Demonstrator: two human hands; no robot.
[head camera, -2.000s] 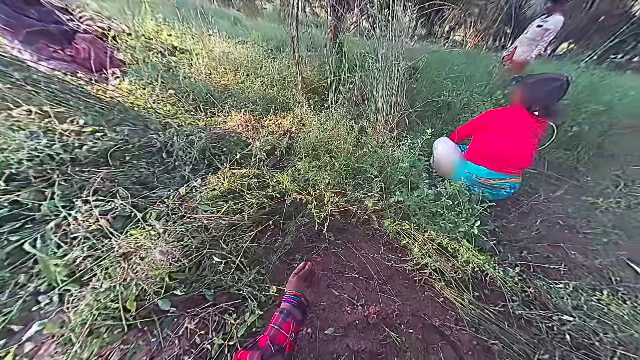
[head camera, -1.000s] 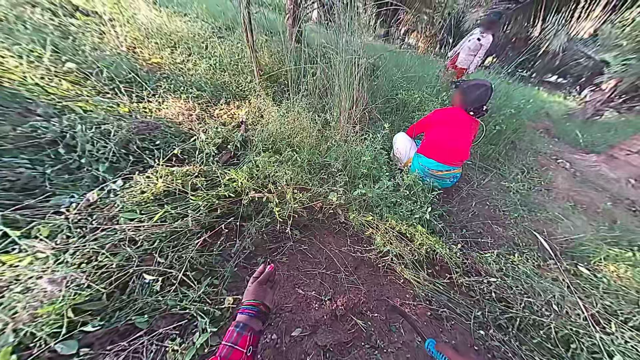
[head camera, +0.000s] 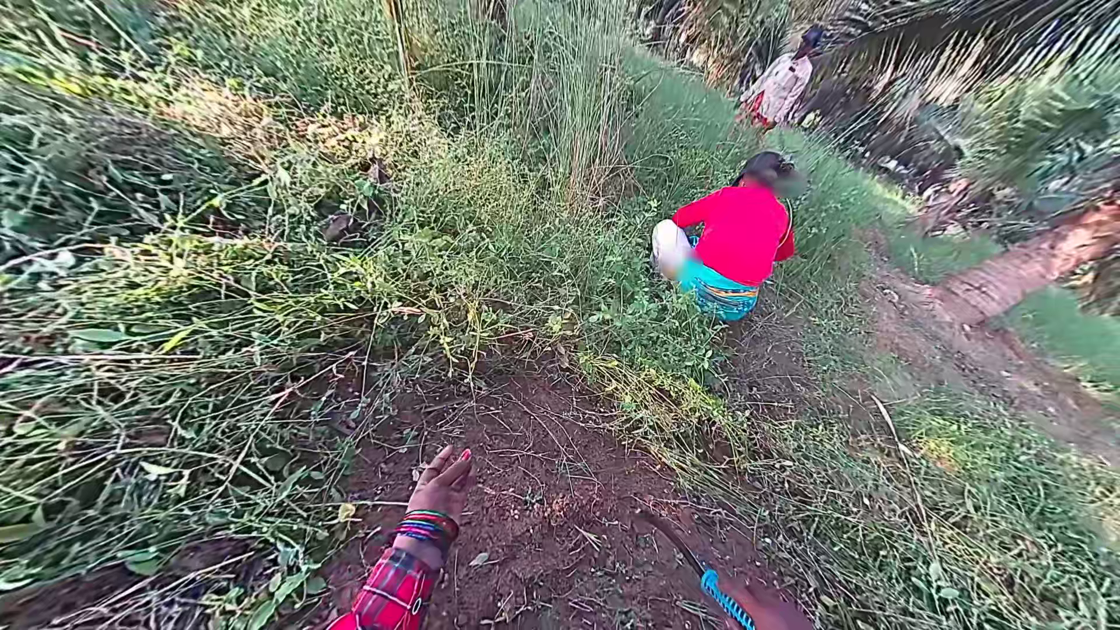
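Observation:
Over the bare brown soil (head camera: 560, 490) my left hand (head camera: 444, 484) is held out with its fingers apart and nothing in it; bangles circle the wrist below a red plaid sleeve. At the bottom edge my right hand (head camera: 768, 607), partly out of view, is shut on the blue-wrapped handle of a sickle (head camera: 724, 598), whose dark, thin blade points up and left above the soil. Green weeds (head camera: 472, 332) stand in front of my hands, and cut or flattened stalks (head camera: 175, 472) lie to the left.
A person in a red top (head camera: 739, 232) squats in the weeds ahead to the right. Another person (head camera: 779, 87) is farther back near palm fronds (head camera: 945, 61). A leaning trunk (head camera: 1032, 267) lies at the right beside a dirt path. Tall dry grass (head camera: 582, 114) rises ahead.
My right hand with the sickle has come into view at the bottom, absent two seconds ago. The view has shifted, showing more of the right side.

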